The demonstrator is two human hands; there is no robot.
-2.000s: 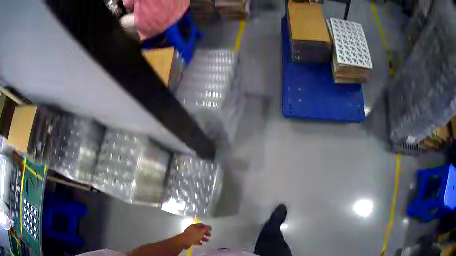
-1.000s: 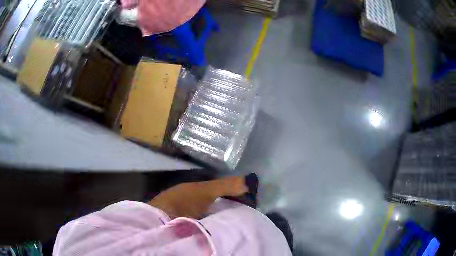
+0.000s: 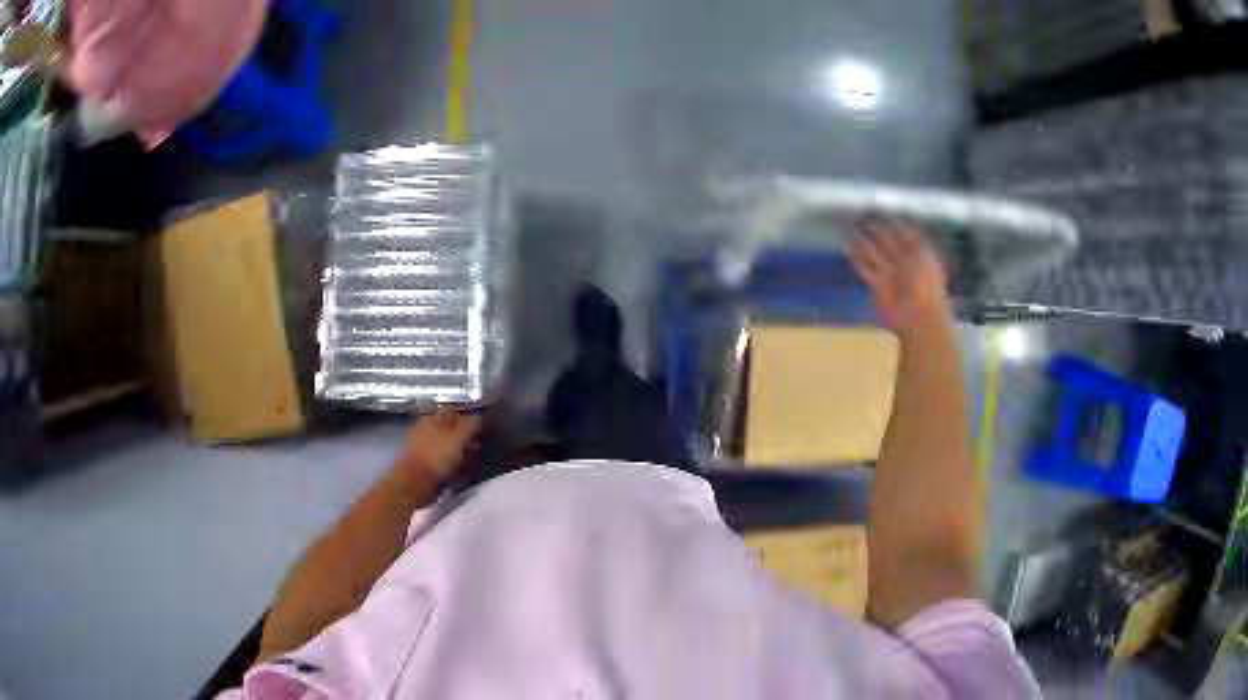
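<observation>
A stack of clear, shiny trays (image 3: 408, 274) stands on the floor at centre left. My left hand (image 3: 446, 438) is at its near edge, fingers partly hidden; I cannot tell whether they touch or grip it. The pale push handle (image 3: 999, 219) of a trolley is blurred at centre right. The trolley's blue deck (image 3: 691, 308) shows beneath, with a tray stack topped by brown board (image 3: 821, 397) near it. My right hand (image 3: 899, 274) is at the handle, blurred, with fingers seemingly spread and no closed grip visible.
Another brown-board-topped stack (image 3: 230, 321) stands at the left. A person's pink sleeve or back (image 3: 164, 55) and a blue stool (image 3: 274, 89) are at the upper left. Large grey wrapped stacks (image 3: 1122, 178) stand at the right, with a blue stool (image 3: 1106, 427) below them.
The view has turned and my body has moved in beside the clear tray stack. My right hand has come into view at the trolley handle. The trolley now appears much closer.
</observation>
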